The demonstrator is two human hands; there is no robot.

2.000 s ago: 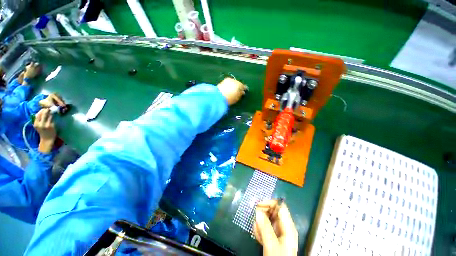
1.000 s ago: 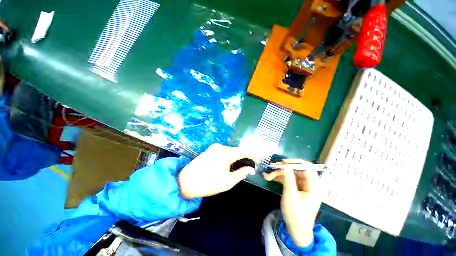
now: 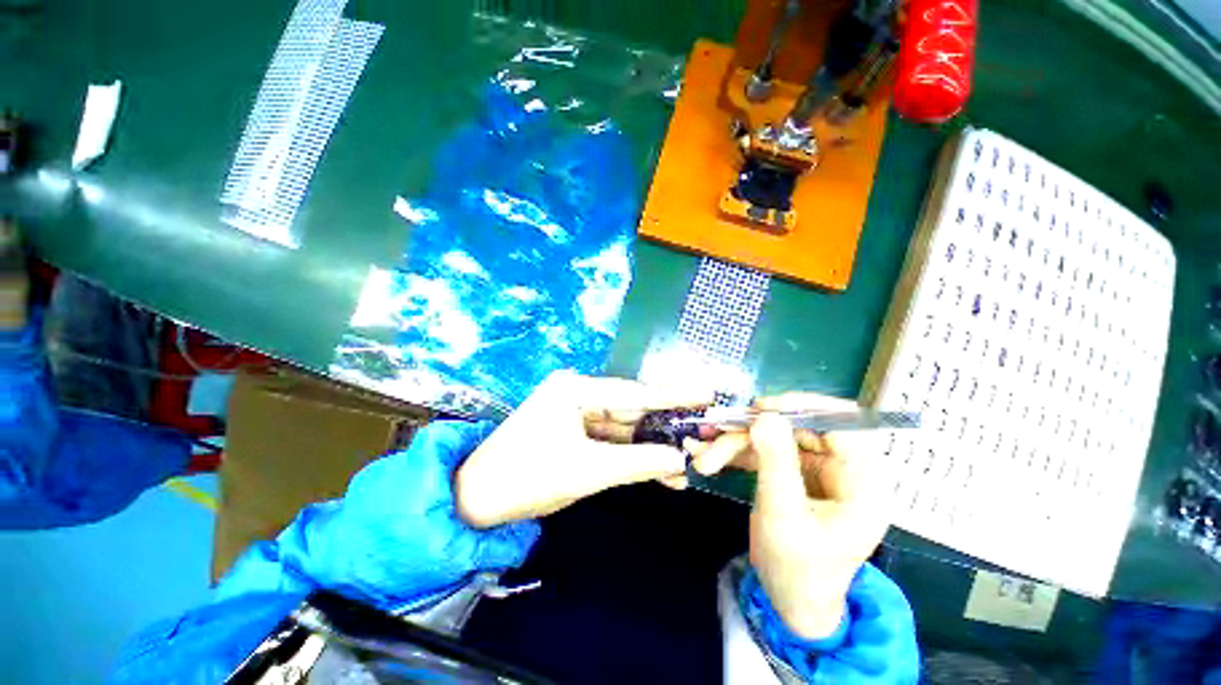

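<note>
My left hand [image 3: 556,452] holds a small black part [image 3: 666,427] between thumb and fingers, low in the middle of the view, above my dark lap. My right hand [image 3: 807,515] holds silver tweezers [image 3: 837,420]. Their tips reach left to the black part; whether they touch it or grip a tiny piece is too small to tell. A narrow adhesive dot sheet [image 3: 724,311] lies on the green bench just beyond my hands. The press fixture [image 3: 670,201] stands behind it, with its red clamp handle [image 3: 935,60] raised at the top.
A white foam parts tray [image 3: 1024,361] lies right of the fixture. A plastic bag with blue film [image 3: 516,254] lies left of it, and spare dot sheets [image 3: 288,141] farther left. Blister trays [image 3: 1196,502] show at the right edge. A cardboard box [image 3: 301,448] is below the bench.
My left hand has come back from beyond the bag and now holds the black part. My right hand's tweezers have closed in on it. The view has tilted down and shifted.
</note>
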